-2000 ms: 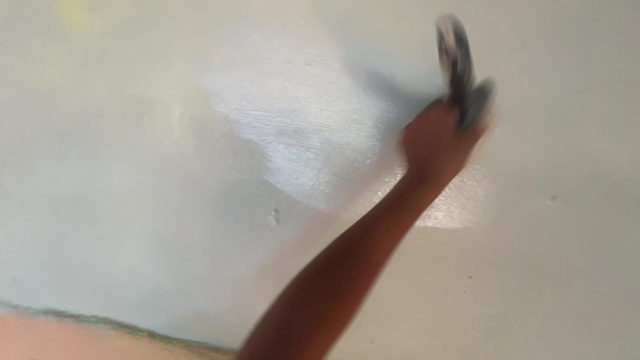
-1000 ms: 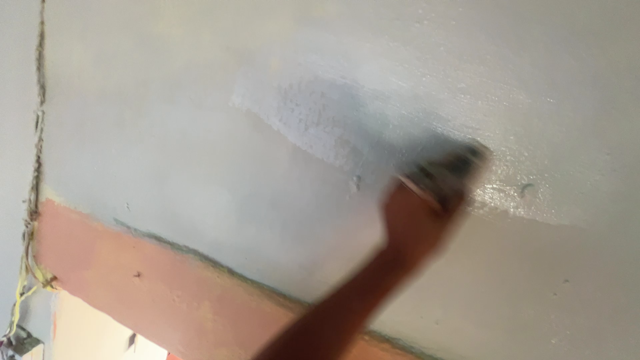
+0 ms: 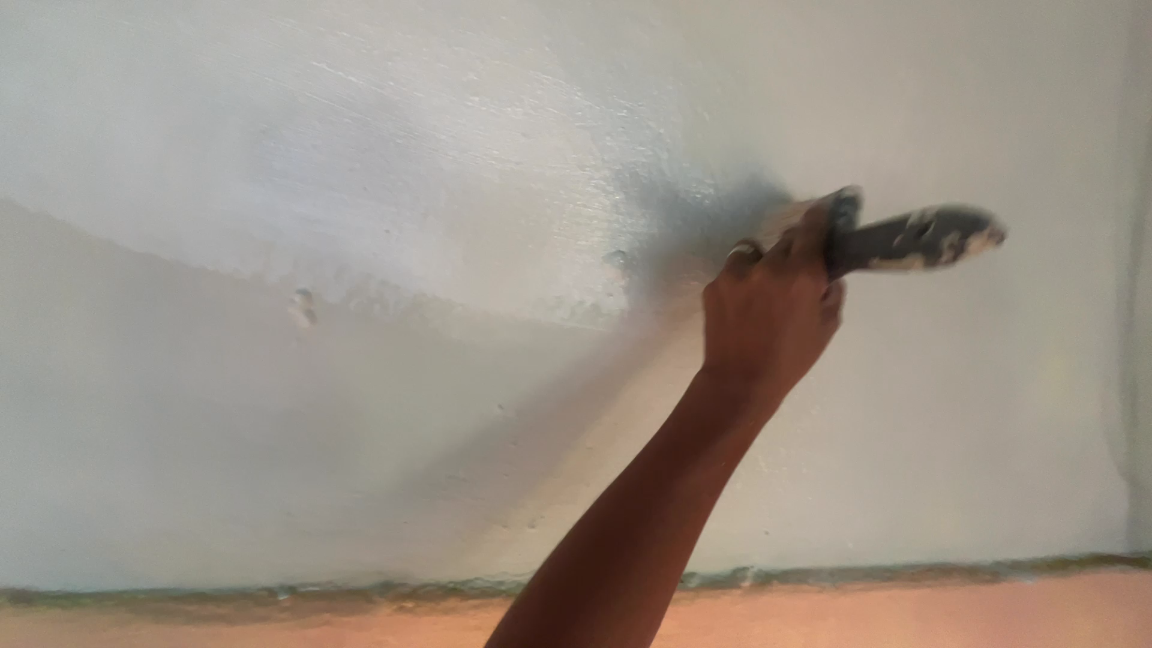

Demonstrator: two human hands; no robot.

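My right hand (image 3: 774, 306), with a ring on one finger, grips a wide paintbrush (image 3: 918, 238) close to its head. The dark handle, spotted with dried paint, points right, while the bristle end lies to the left, partly hidden by my fingers and blurred. The brush is up against a pale wall (image 3: 972, 405). Left of the hand a glossy wet patch of paint (image 3: 423, 198) spreads over the wall, with visible streaks and a lower edge against duller wall. My left hand is out of view.
A rough dark green line (image 3: 855, 576) runs along the bottom, above a salmon-pink band (image 3: 900, 616). A small chipped spot (image 3: 303, 308) shows on the wall at left. A faint vertical dark line (image 3: 1132, 342) stands at the far right.
The view has shifted and turned a lot. The brush handle now points right, where two seconds ago it pointed up. The hanging cord and wires seen one second ago are out of view.
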